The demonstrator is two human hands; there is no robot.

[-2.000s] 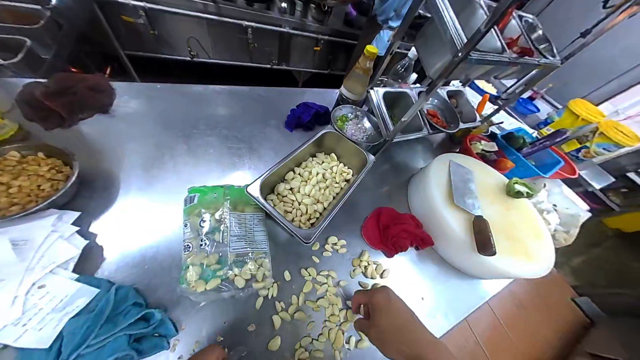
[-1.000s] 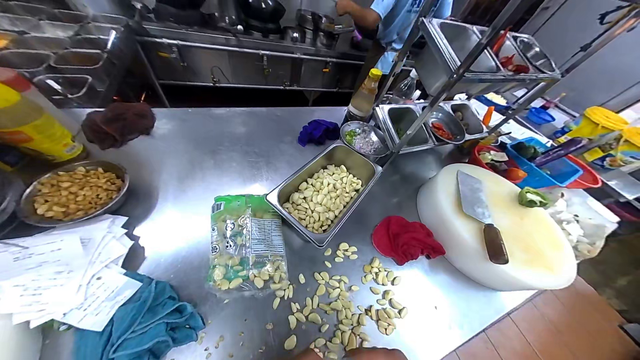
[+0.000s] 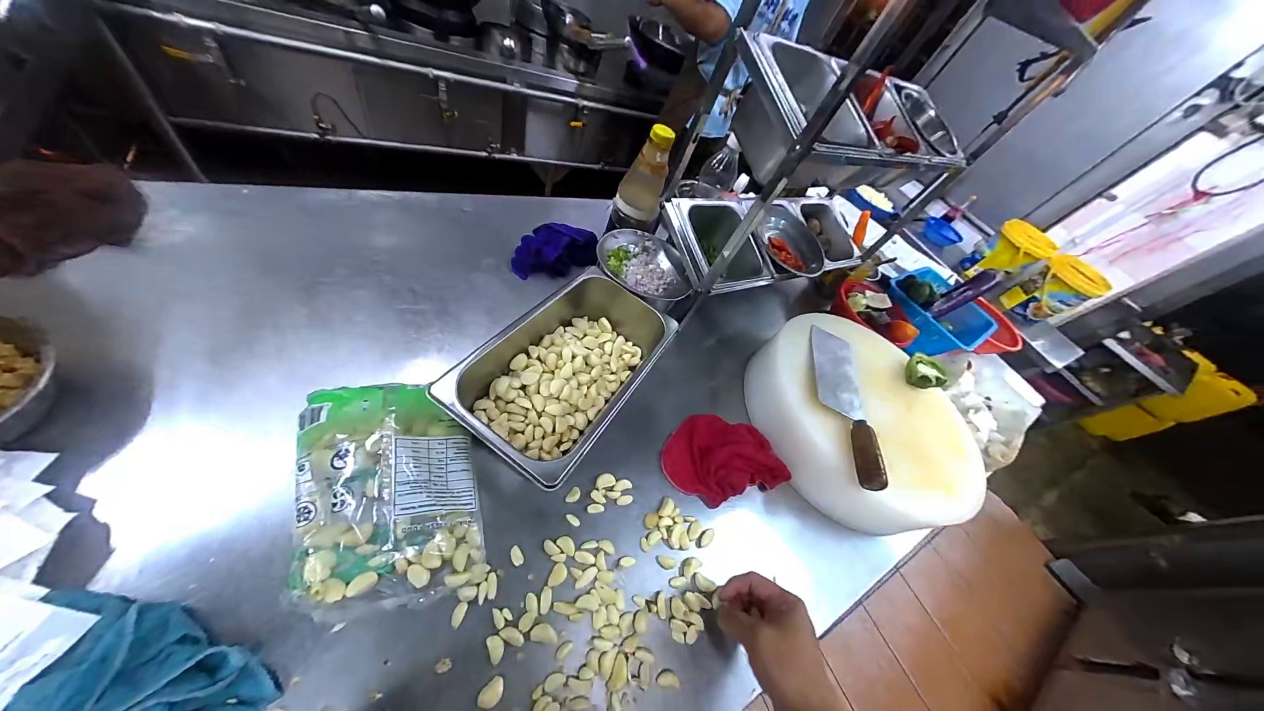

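Note:
Peeled garlic cloves (image 3: 612,632) lie scattered over the near part of the steel table. My right hand (image 3: 765,622) is at their right edge, palm partly up with fingers curled; whether a clove is between the fingertips cannot be made out. My left hand is out of view. Beyond the loose cloves, a rectangular steel pan (image 3: 624,296) holds a heap of more cloves (image 3: 558,390). To its left a clear and green plastic bag (image 3: 390,494) lies flat with cloves in it. A crumpled red cloth (image 3: 719,460) rests right of the pan.
A cleaver (image 3: 837,375) lies on a thick round white chopping board (image 3: 928,464) at right. Behind the pan stand a steel bowl of chopped onion (image 3: 647,269) and a yellow-capped bottle (image 3: 644,178). A teal cloth (image 3: 148,657) lies lower left. Another person (image 3: 726,59) stands near the stove.
My right hand, only partly seen at the bottom edge one second ago, now shows at the right side of the loose cloves. The view has shifted.

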